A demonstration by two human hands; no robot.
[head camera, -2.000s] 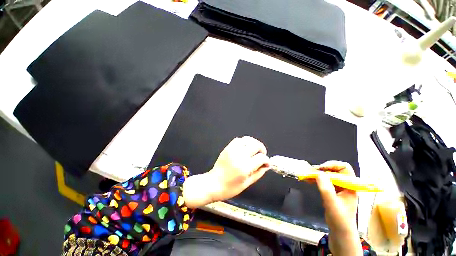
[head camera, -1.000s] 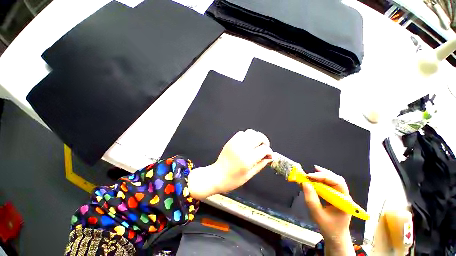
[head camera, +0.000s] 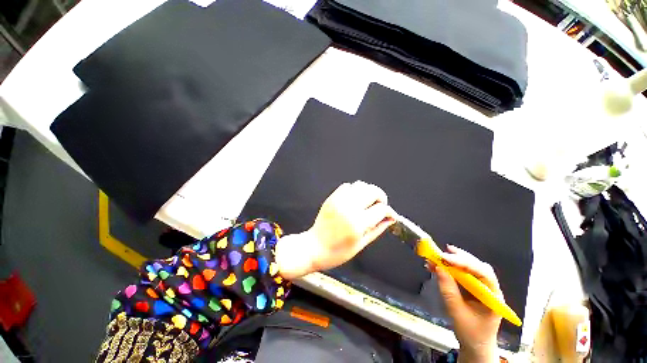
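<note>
A black cut panel (head camera: 418,156) with stepped corners lies flat in front of me, with a glossy bluish smear along its near edge. My right hand (head camera: 468,294) is closed on the yellow handle of a glue brush (head camera: 472,282) above the panel. The brush head is whitish and crusted and points to the left. My left hand (head camera: 351,223) has its fingertips pinched together at the tip of the brush head. Whether the fingers hold the bristles or something small on them is hidden.
Another black panel (head camera: 184,106) lies at the left, overhanging the table edge. A thick black stack (head camera: 440,42) is at the far side. An orange-yellow bottle (head camera: 565,333), a heap of black strips (head camera: 624,262) and a pale rounded item (head camera: 537,169) are at the right.
The brush has turned from nearly level to slanting, its handle end now lower and nearer me. The left fingers stay at the brush tip. The whole view has shifted, so the table things appear further right.
</note>
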